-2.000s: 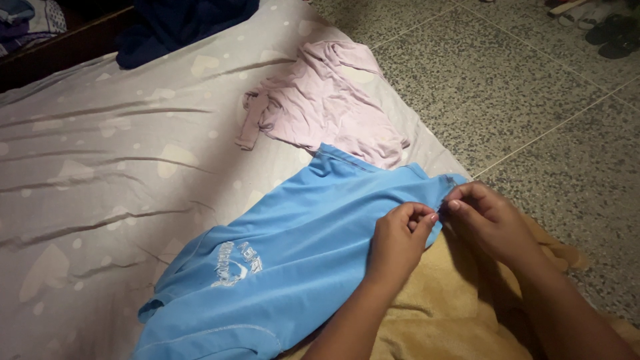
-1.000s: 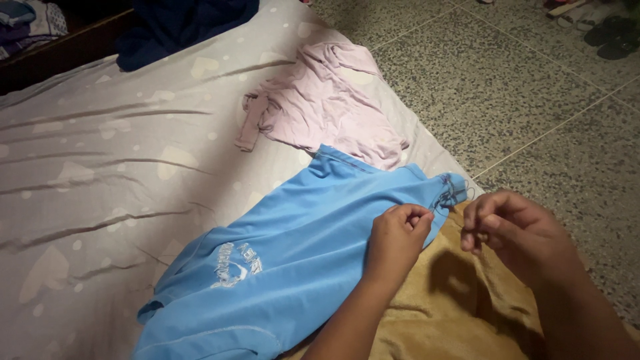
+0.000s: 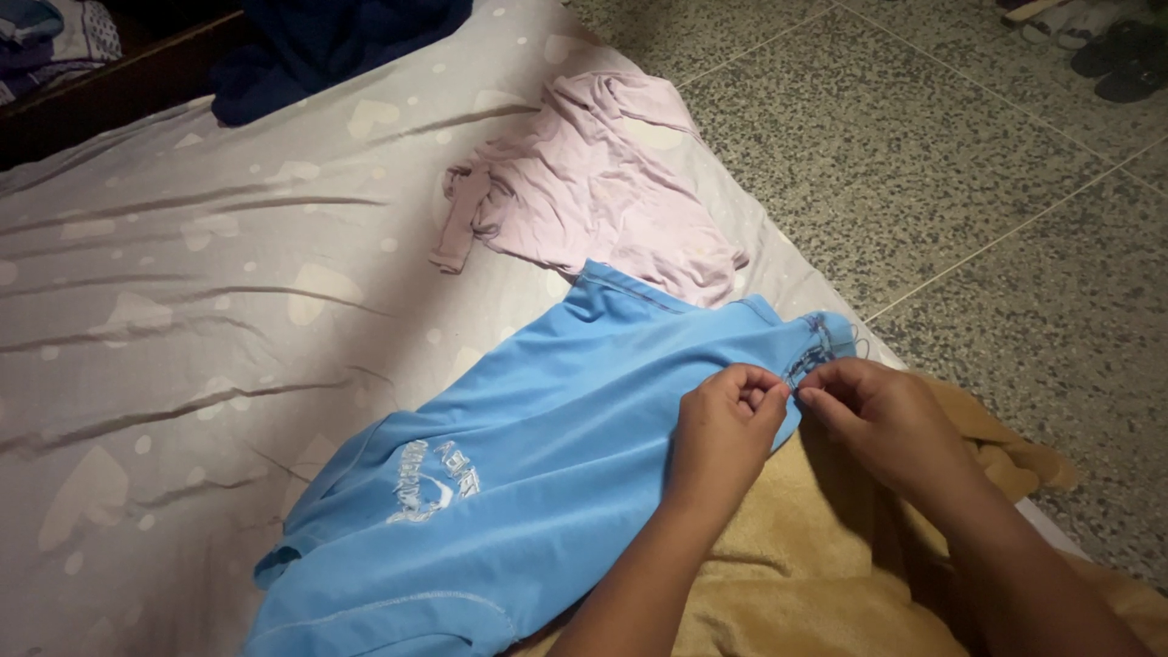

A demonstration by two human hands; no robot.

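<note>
A light blue shirt [image 3: 520, 438] with a pale emblem bearing writing lies across the bed. Dark thread [image 3: 812, 351] runs in loose loops along its edge at the right end. My left hand [image 3: 735, 429] pinches that edge between thumb and finger. Close beside it, my right hand [image 3: 862, 406] has thumb and forefinger together at the dark thread, the fingertips of both hands almost touching. Whether a needle is between the right fingertips cannot be made out.
A crumpled pink garment [image 3: 602, 192] lies beyond the shirt. Under my forearms is a tan plush blanket [image 3: 785, 557]. Dark blue cloth [image 3: 338, 55] rests at the bed's far edge. Shoes [image 3: 1127, 64] stand on the speckled floor [image 3: 912, 119].
My right hand, apart from the shirt to the right one second ago, is back at its edge beside my left hand. My left hand has stayed at the edge.
</note>
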